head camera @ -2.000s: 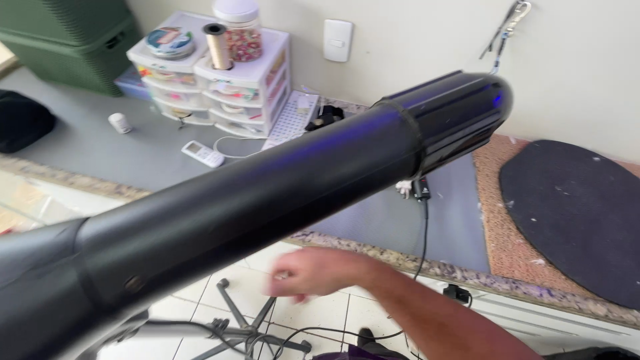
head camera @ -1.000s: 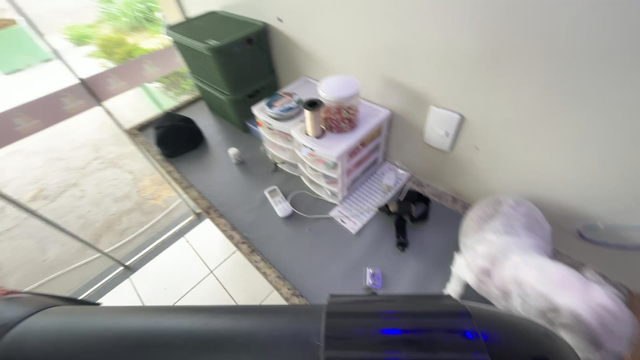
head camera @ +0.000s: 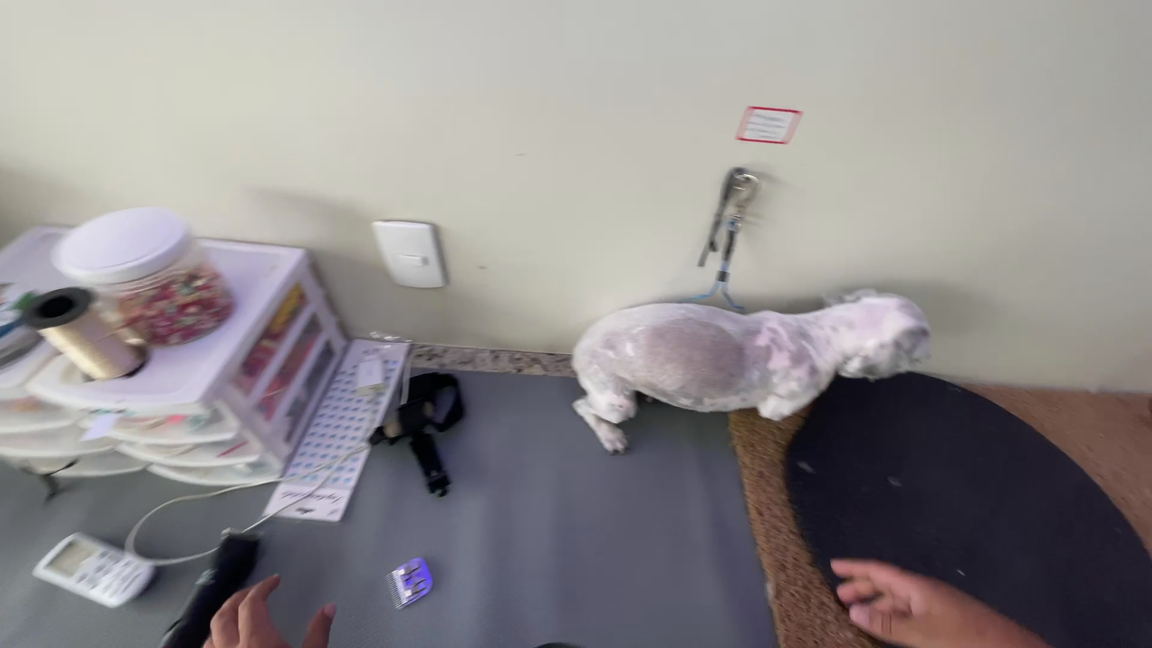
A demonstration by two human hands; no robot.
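A short-clipped white dog (head camera: 702, 351) stands along the wall, its head to the right above the round black mat (head camera: 954, 504). My left hand (head camera: 261, 621) is at the bottom edge, fingers apart, beside a black clipper-like tool (head camera: 216, 585) with a cord; whether it touches the tool cannot be told. My right hand (head camera: 891, 598) reaches in from the lower right over the mat's near edge, fingers apart and holding nothing. A purple-lit clipper blade (head camera: 411, 581) lies on the grey tabletop (head camera: 576, 540) between my hands.
At left stand white plastic drawers (head camera: 261, 261) with a lidded jar (head camera: 148, 279) and a ribbon spool (head camera: 85, 333). A white remote control (head camera: 94, 569), a patterned sheet (head camera: 337, 432) and a black strap (head camera: 427, 432) lie nearby. A leash clip (head camera: 740, 193) hangs on the wall.
The large black tube across the earlier views is out of sight. The view has swung right, showing the whole dog and both hands.
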